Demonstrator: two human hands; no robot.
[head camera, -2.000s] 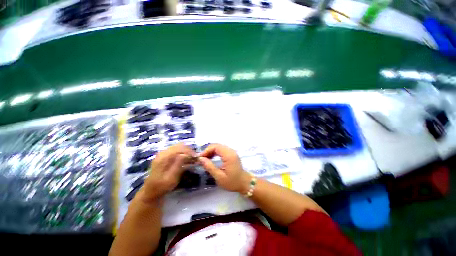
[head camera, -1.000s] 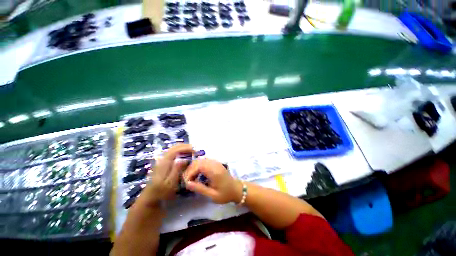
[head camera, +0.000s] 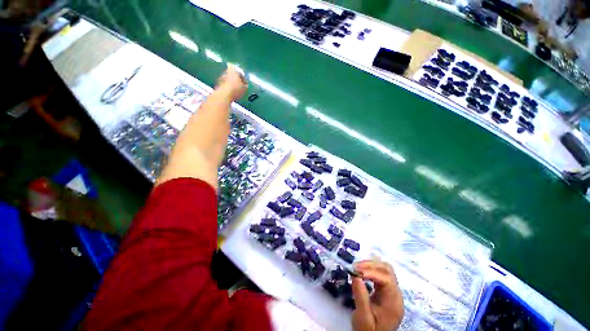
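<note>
My left hand (head camera: 231, 84) is stretched out over the green conveyor belt. Whether it holds anything is too small to tell. A small black piece (head camera: 253, 97) lies on the belt beside it. My right hand (head camera: 380, 294) is at the lower middle with a small dark piece (head camera: 355, 274) between thumb and fingers, over the near cells of the clear blister tray (head camera: 420, 258). Black units (head camera: 304, 255) lie in groups in the tray's left cells. The parts tray (head camera: 249, 171) of green and silver pieces is partly hidden by my left arm.
Silver scissors (head camera: 121, 86) lie on the far-left bench. The blue bin (head camera: 480, 313) of black housings is cut off at the lower right. Across the belt stand a black box (head camera: 391, 60), loose black pieces (head camera: 317, 23) and grouped black units (head camera: 480, 89).
The view has swung left. My hands, together over the blister tray before, are now apart: the left has reached out over the belt and the right stays at the tray.
</note>
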